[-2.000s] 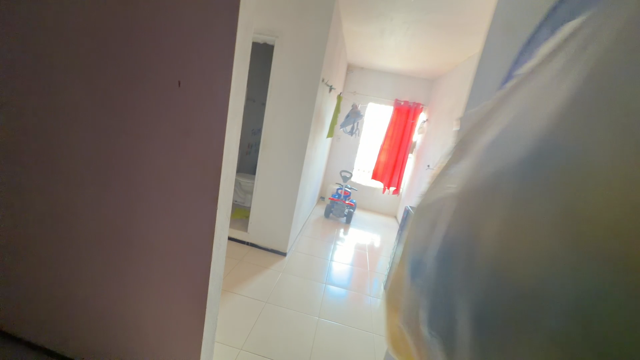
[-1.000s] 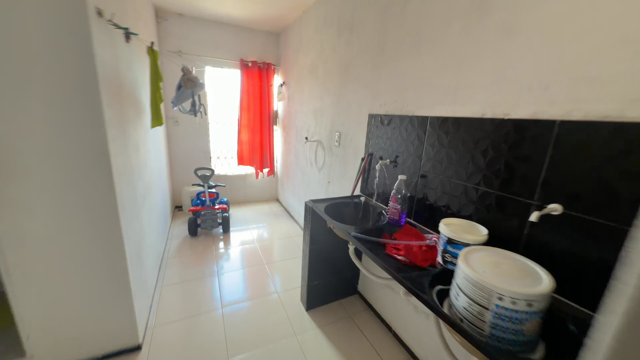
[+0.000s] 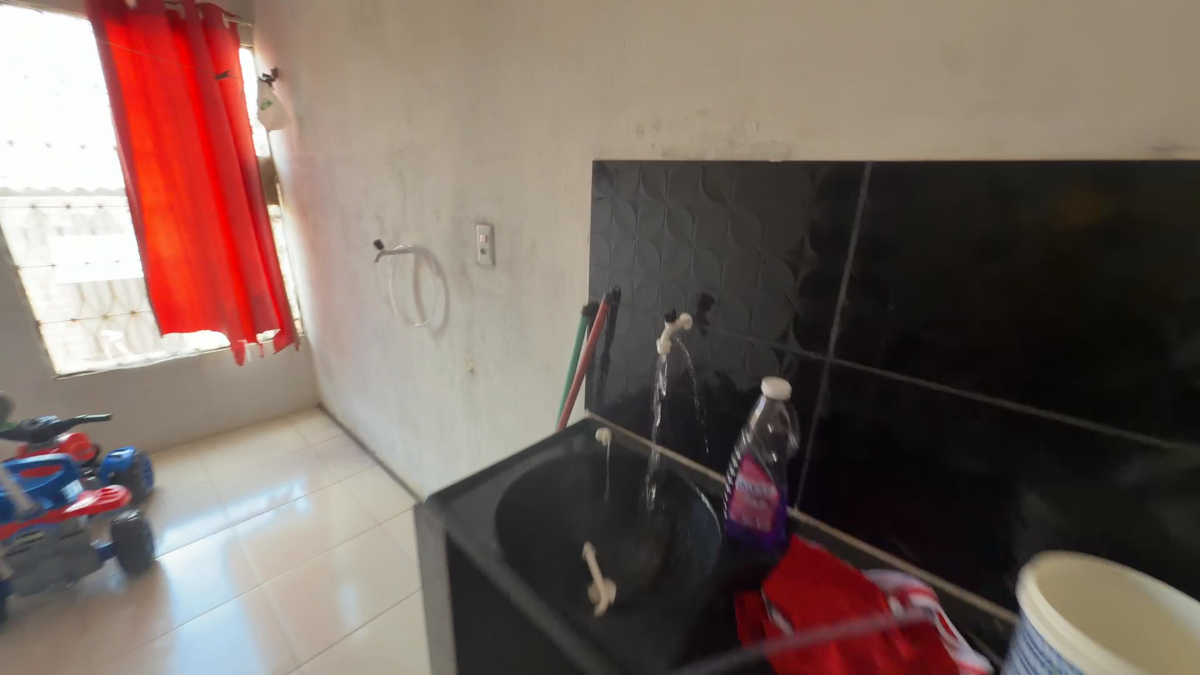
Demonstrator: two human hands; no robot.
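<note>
Neither of my hands is in view. Water runs from a white plastic faucet [image 3: 673, 330] on the black tiled wall into a round black sink basin [image 3: 534, 525]. A white plastic fitting [image 3: 598, 581] shows at the basin. To the basin's right stands a clear bottle of purple liquid [image 3: 757, 469] with a white cap. Red cloth [image 3: 844, 600] lies bunched on the black counter beside the bottle. At the lower right is a white plastic bucket [image 3: 1106, 600], cut off by the frame edge, with its mouth uncovered.
Green [image 3: 575, 361] and red [image 3: 589, 352] poles lean at the counter's far end. A ride-on toy [image 3: 66, 511] stands on the tiled floor at left, near a window with a red curtain [image 3: 192, 178]. A second tap [image 3: 398, 251] with a looped hose is on the wall.
The view has moved from a doorway to close beside the sink. The large blurred translucent thing at the right two seconds ago is out of sight.
</note>
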